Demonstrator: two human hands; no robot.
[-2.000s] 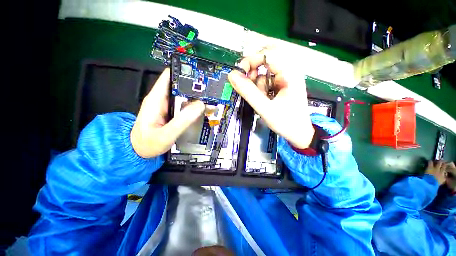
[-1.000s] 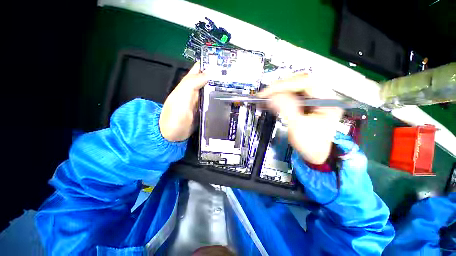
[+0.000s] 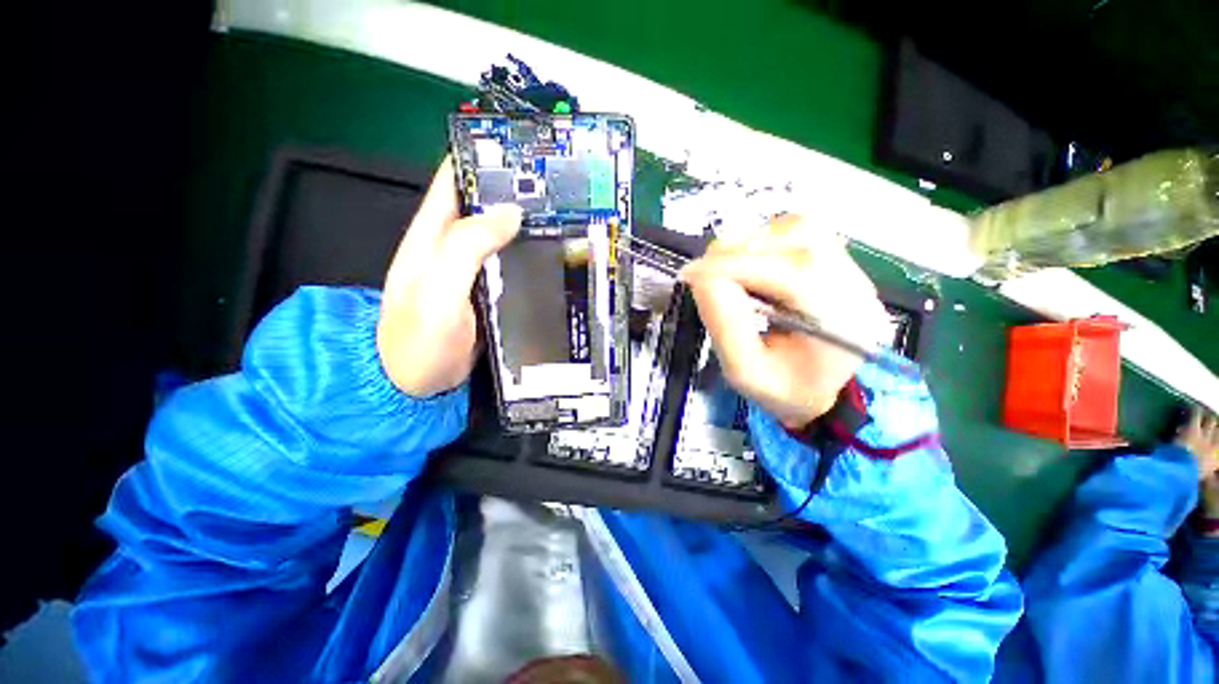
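My left hand grips the left edge of an open phone housing, its thumb near the lower edge of the blue main circuit board at the housing's top end. My right hand holds thin metallic tweezers, their tips near a small orange flex cable at the housing's right side, below the board. Whether the tips touch it, I cannot tell. The housing is above the black tray, where other phone housings lie in pockets.
A pile of mainboards lies beyond the phone. A red bin stands at the right. A yellowish wrapped roll or tube reaches in from the right. Dark trays lie beyond the white strip. Another person's blue sleeve shows at lower right.
The board, tilted under both hands at first, now lies in the housing's top. My right hand has brought the tweezers' tips to the housing's right side. The held housing is angled away from the one beneath.
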